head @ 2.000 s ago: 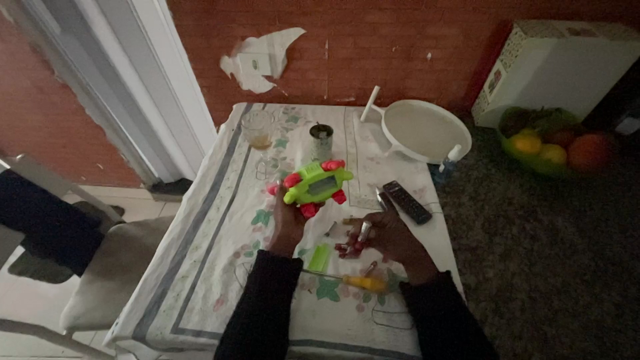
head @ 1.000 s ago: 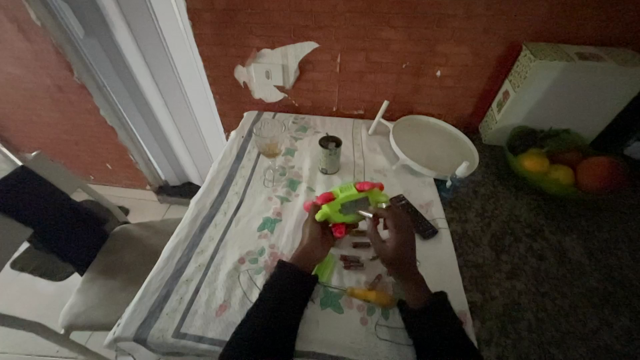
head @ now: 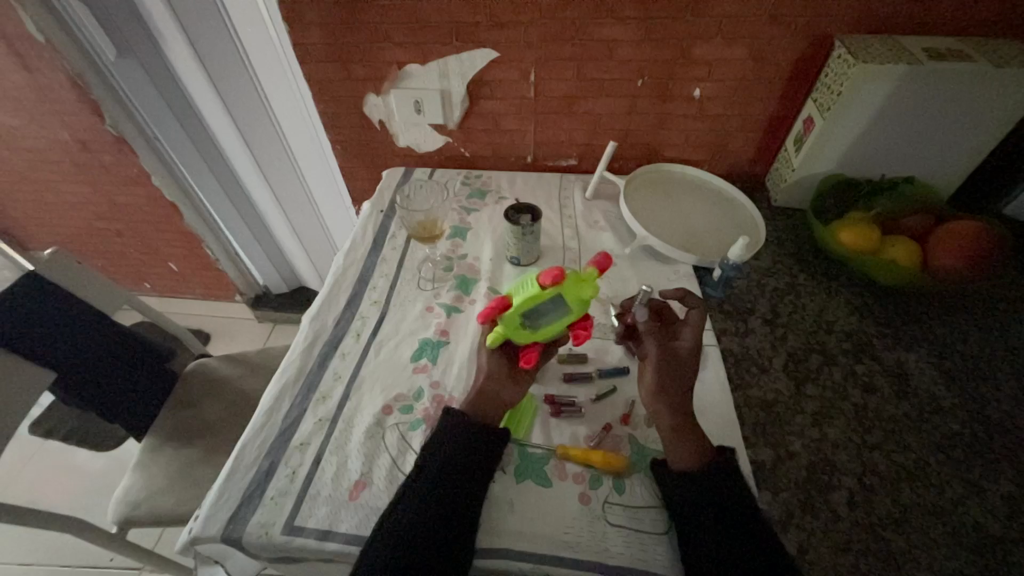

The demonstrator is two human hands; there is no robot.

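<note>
A green plastic toy with red knobs [head: 524, 304] rests in my left hand [head: 508, 376], its underside with a dark rectangular recess facing up. To the right of it, my right hand [head: 668, 344] holds up small metallic batteries [head: 642, 298] between its fingers; their exact number cannot be told. Below the hands, several loose batteries [head: 596, 374] of different colours lie scattered on the floral tablecloth [head: 336, 448]. A green plastic cover [head: 520, 414] lies by my left wrist. Nearer to me is a screwdriver with a yellow handle [head: 592, 458].
A stemmed glass with some liquid [head: 428, 230] and an open tin [head: 523, 236] stand toward the back. A white oval tray [head: 692, 212] is at the back right. On the dark stone counter [head: 872, 400] sit a green fruit bowl [head: 852, 268] and a box. A chair [head: 200, 424] stands left.
My right hand has drawn back from the toy to its right, with batteries showing in the fingers. My left hand has tilted the toy.
</note>
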